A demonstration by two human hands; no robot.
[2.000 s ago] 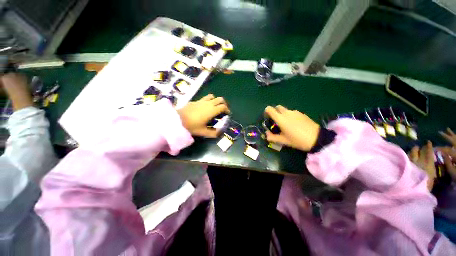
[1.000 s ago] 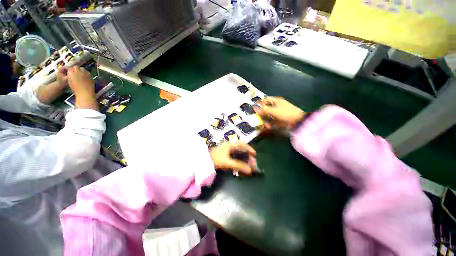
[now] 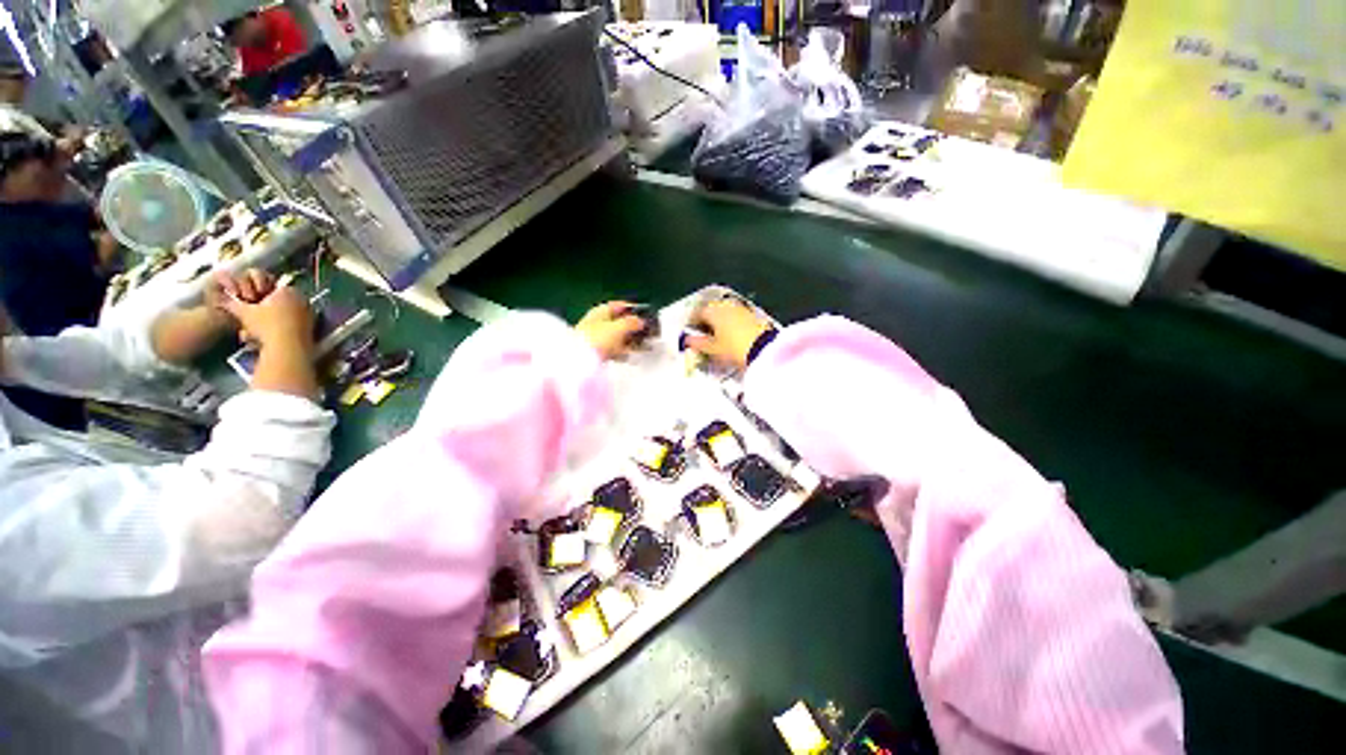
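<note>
A white foam board (image 3: 687, 568) lies on the green bench in front of me. Several dark watch modules, such as this one (image 3: 647, 555), lie on its near part with white and yellow batteries attached. My left hand (image 3: 617, 329) is at the board's far end, partly behind my pink sleeve, with a small dark thing at its fingertips. My right hand (image 3: 723, 333) is beside it at the far right corner, fingers bent down on or near the board. Whether it holds anything is hidden.
A module with a battery (image 3: 802, 729) lies on the bench at the bottom. A person in a white smock (image 3: 163, 516) works at left. A metal mesh box (image 3: 487, 140), plastic bags (image 3: 753, 140) and another white board (image 3: 1019, 207) stand beyond. A yellow sheet (image 3: 1218, 126) hangs at upper right.
The view has swung left since the first frame. Both hands have moved to the board's far end. The board now stands turned, with its modules nearer me.
</note>
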